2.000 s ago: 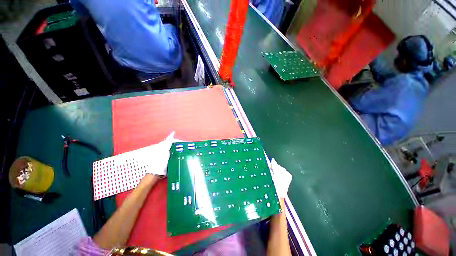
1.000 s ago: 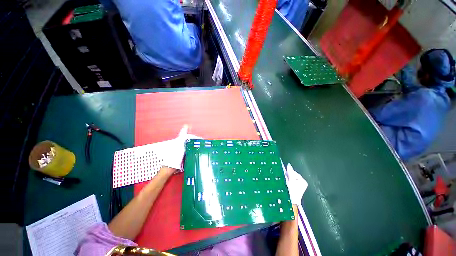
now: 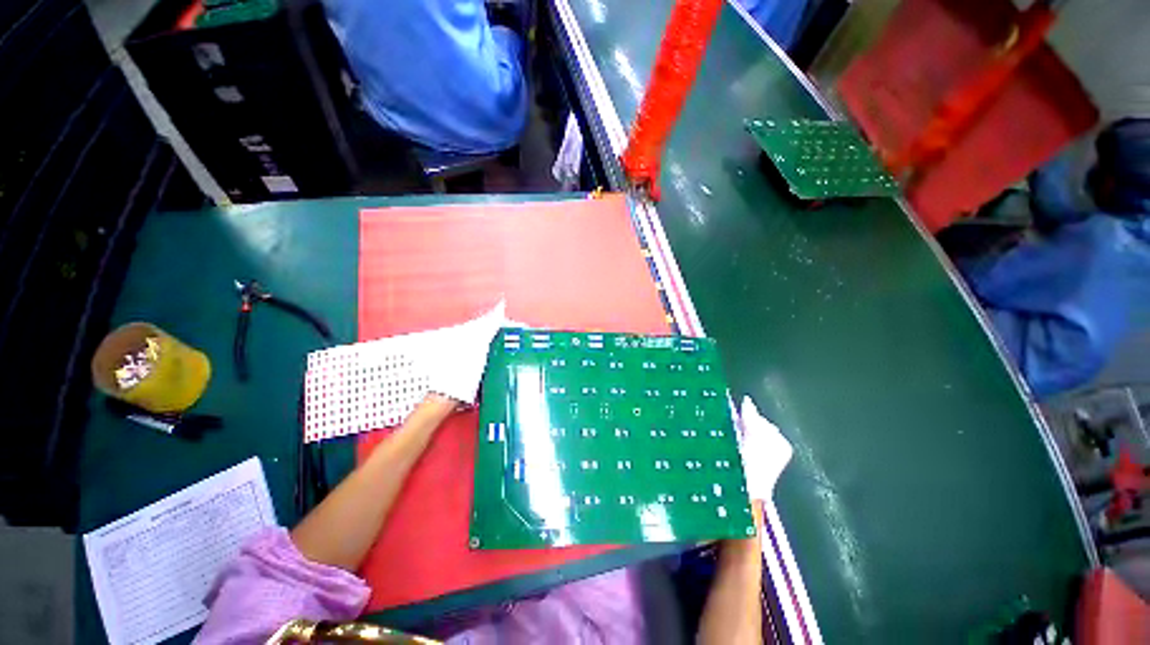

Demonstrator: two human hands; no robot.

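A large green circuit board is held up over the red bench mat, its flat side with small solder spots facing me. My left hand, in a white glove, grips its left edge near the upper corner. My right hand, also in a white glove, grips its right edge beside the conveyor rail. The fingers behind the board are hidden. A white label sheet with reddish dots lies on the mat and bench, partly behind my left hand.
Nippers, a yellow tub, a black marker and a record sheet lie at left. The green conveyor runs along the right with another board. Workers in blue and a black crate are beyond.
The view has shifted, so the bench and conveyor appear farther right and slightly higher. Both hands still hold the board, which now appears a little less tall.
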